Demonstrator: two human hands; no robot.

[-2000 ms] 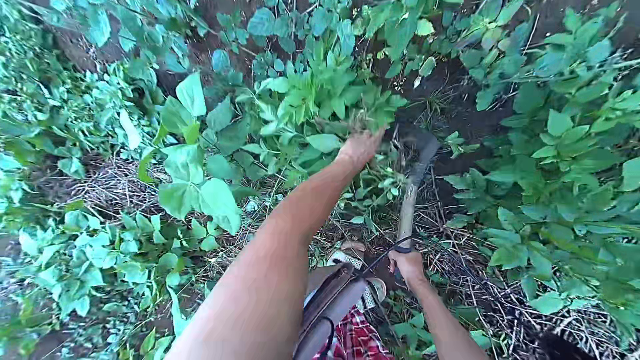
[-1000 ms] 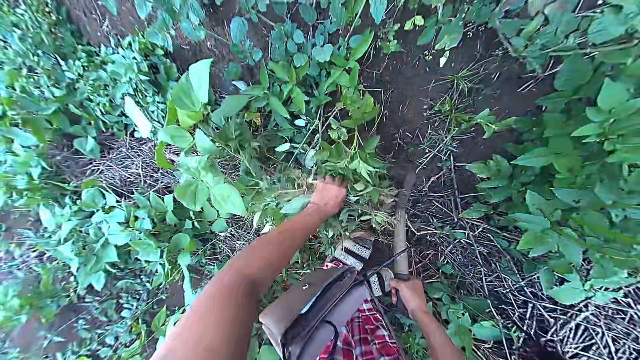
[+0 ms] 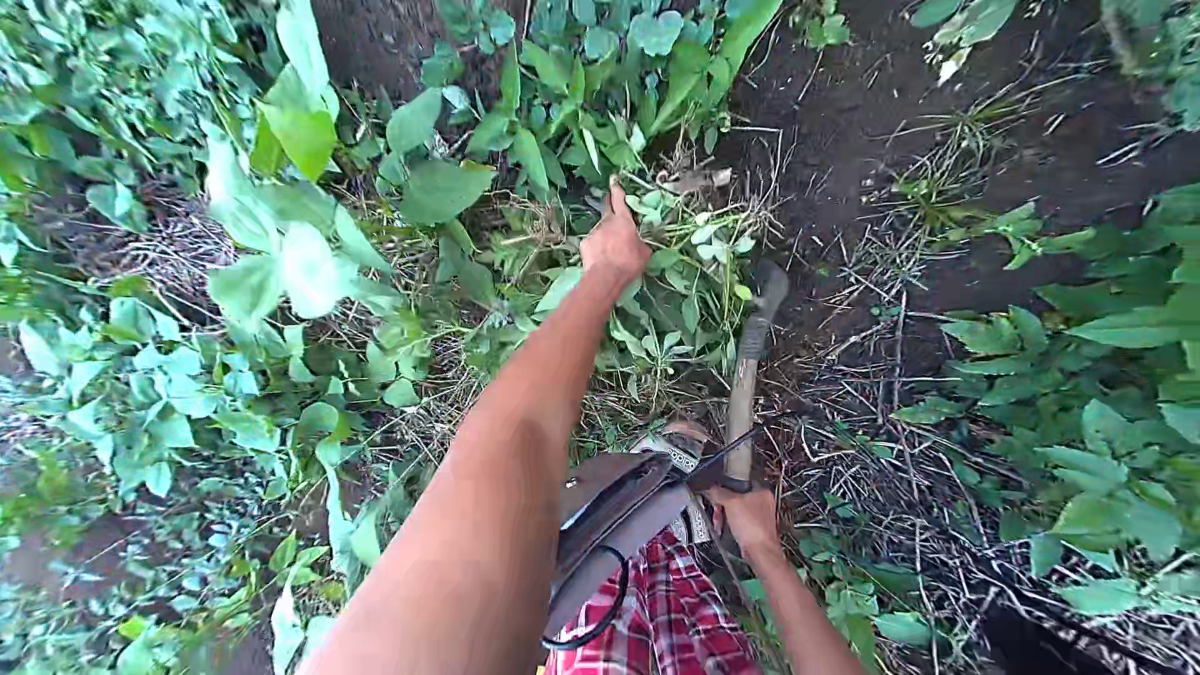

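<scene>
My left hand [image 3: 616,242] reaches forward among pulled, partly wilted weeds [image 3: 694,230], its back to the camera and one finger extended. Whether its fingers grip any stems cannot be made out. At the lower middle, my right hand [image 3: 747,514] is closed around the lower end of a wooden handle [image 3: 741,398]. That handle belongs to a hand tool whose dark, curved metal head [image 3: 771,289] points away from me, right of the weeds and close to the soil. Part of the head is blurred.
Broad-leafed plants [image 3: 305,253] grow at the left, with more leafy plants [image 3: 1125,328] at the right. Dark soil [image 3: 844,169] shows at the upper right, and dry stalks [image 3: 862,412] lie beside the tool. A bag [image 3: 609,497] hangs before my sandalled feet [image 3: 694,516].
The view has shifted. My left hand is now farther forward relative to my feet than one second ago. My right hand still holds the tool.
</scene>
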